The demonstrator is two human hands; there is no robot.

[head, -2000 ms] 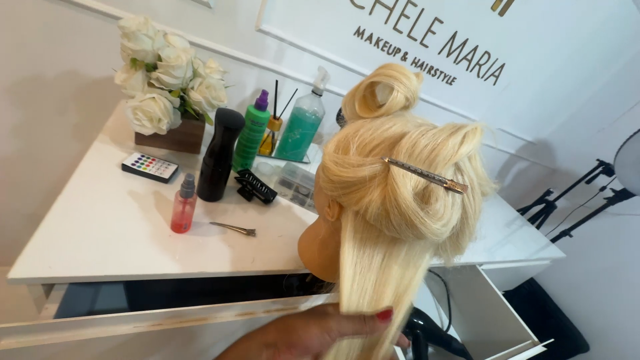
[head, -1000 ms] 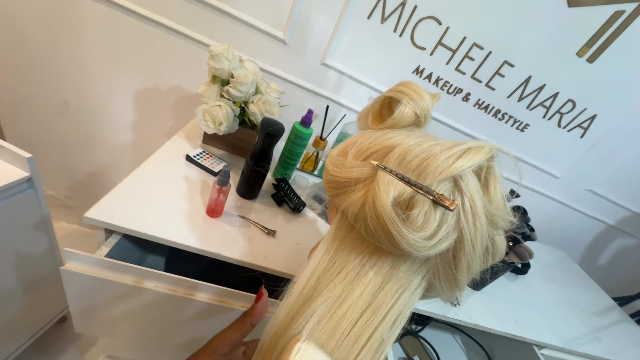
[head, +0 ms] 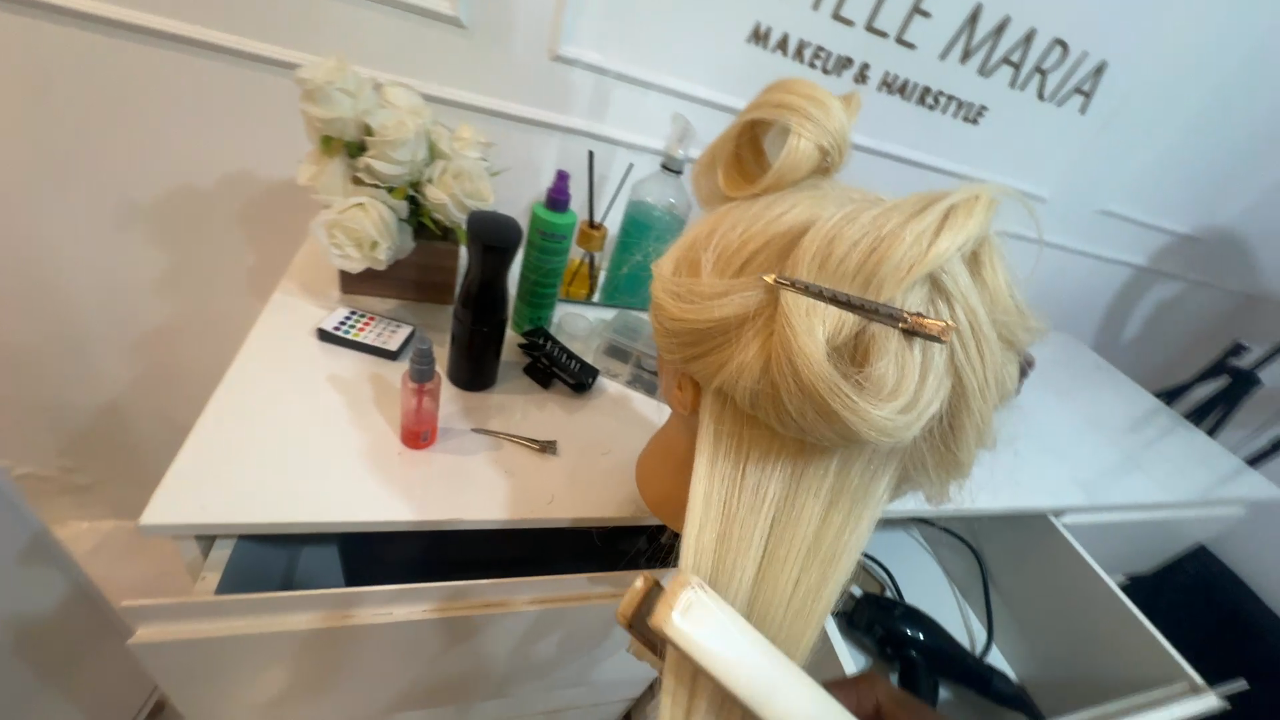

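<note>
A blonde mannequin head (head: 665, 470) faces away to the left, its upper hair folded up and held by a metal sectioning clip (head: 860, 308). A rolled curl (head: 780, 140) stands on top. The straight lower hair (head: 770, 540) hangs down between the plates of a white flat iron (head: 745, 645), which lies across it near the bottom edge. My right hand (head: 880, 697) shows only in part at the bottom, around the flat iron's handle. My left hand is out of view.
On the white table (head: 320, 480) stand a red spray bottle (head: 420, 400), black spray bottle (head: 483, 310), green bottle (head: 545, 255), claw clip (head: 558, 360), loose metal clip (head: 515, 440), remote (head: 366, 332) and white roses (head: 385, 160). Open drawers (head: 400, 610) jut below; one holds a black hair dryer (head: 930, 640).
The hand with red nails beside the hanging hair has left the view. The white flat iron, barely visible at the bottom edge one second ago, is now plainly seen across the hair.
</note>
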